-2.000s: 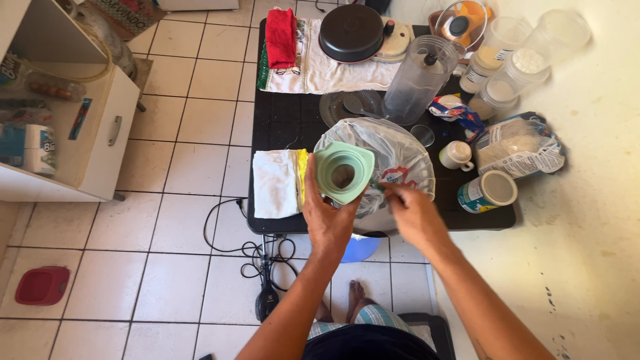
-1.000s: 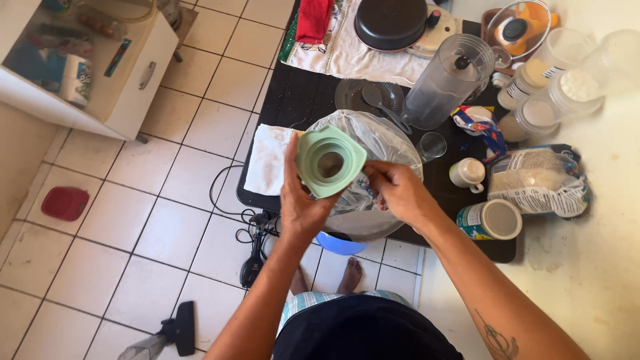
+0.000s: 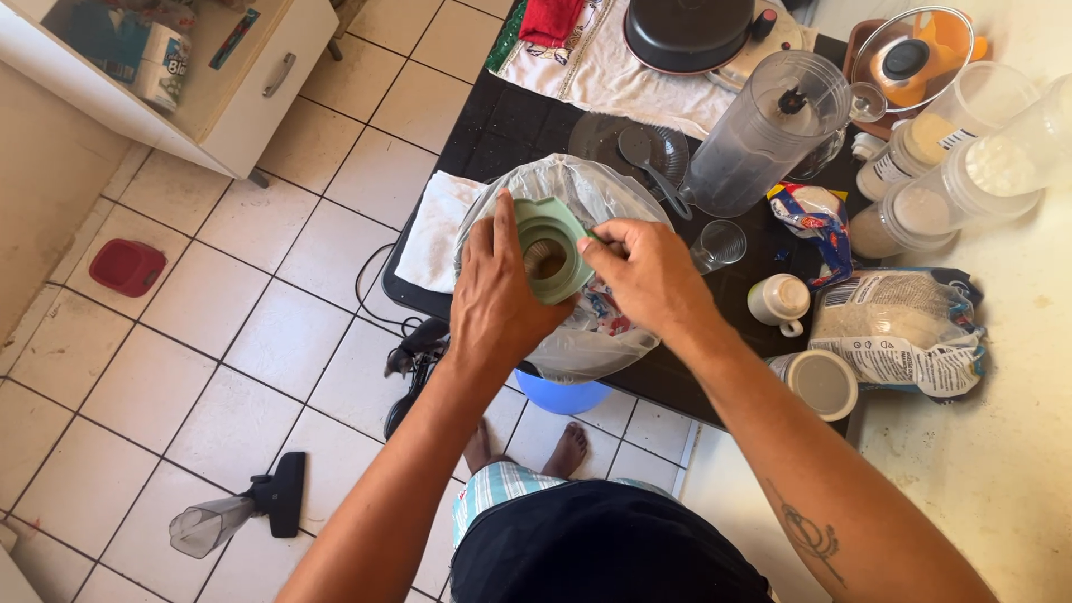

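A pale green plastic piece with concentric rings [image 3: 553,251], likely a lid or a collapsible funnel, is held over a bin lined with a clear plastic bag [image 3: 603,356]. My left hand [image 3: 502,289] grips its left and lower side, with the fingers along the rim. The fingertips of my right hand [image 3: 649,272] pinch its right edge. Something brownish shows through its middle. Wrappers [image 3: 605,308] lie inside the bag below. A folded white cloth [image 3: 435,234] is left of the bin, and a clear drinking glass [image 3: 720,244] stands to its right.
The black table [image 3: 519,117] holds a clear plate [image 3: 599,138], a grey spoon [image 3: 649,159], a tall clear blender jar [image 3: 766,134], a black pan [image 3: 687,33], a white cup [image 3: 779,300], a bagged grain package [image 3: 896,331] and several jars. A vacuum floor head [image 3: 286,494] lies on the tiles.
My right hand has come in to the green piece's right edge; two seconds ago it was a little apart from it, lower right. My left hand keeps its hold.
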